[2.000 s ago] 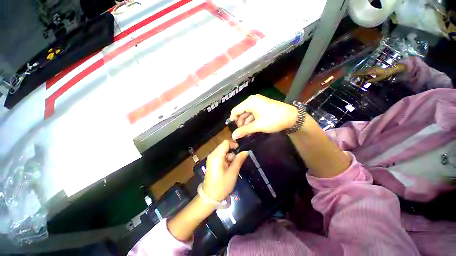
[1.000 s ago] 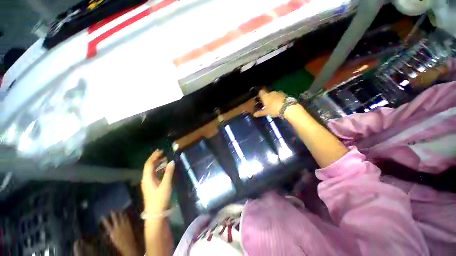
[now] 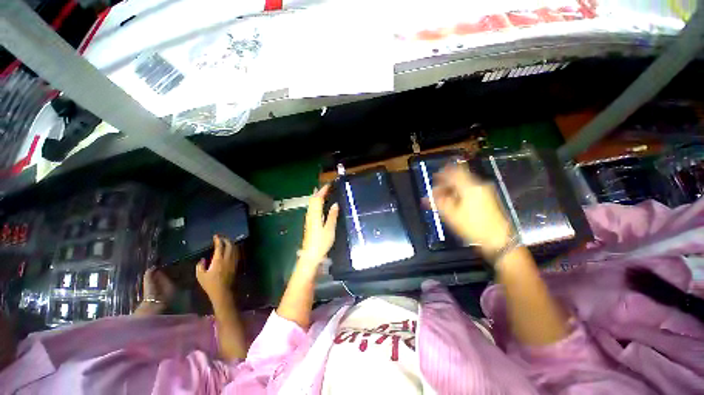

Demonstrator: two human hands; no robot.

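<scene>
Three flat black glossy units lie side by side in a dark carrier tray point(image 3: 455, 262). My left hand point(image 3: 317, 229) is open beside the left edge of the left unit point(image 3: 376, 220), fingertips near its top corner. My right hand point(image 3: 471, 208) is blurred over the middle unit point(image 3: 426, 177) and covers part of it; whether it holds anything cannot be told. The right unit point(image 3: 533, 197) shows white glare. Small pale connectors point(image 3: 415, 145) stand at the top edges, in front of a brown-orange strip point(image 3: 397, 164).
A white shelf point(image 3: 340, 69) with clear film point(image 3: 224, 85) runs above the bench. Grey posts slant at left point(image 3: 147, 131) and right point(image 3: 641, 96). At left, another person's hands point(image 3: 218, 270) are at a dark unit point(image 3: 220, 220), beside clear blister trays point(image 3: 85, 254).
The view has turned left, showing the neighbour's unit. My right hand has moved from the strip's right end to over the middle unit. My left hand has come beside the left unit.
</scene>
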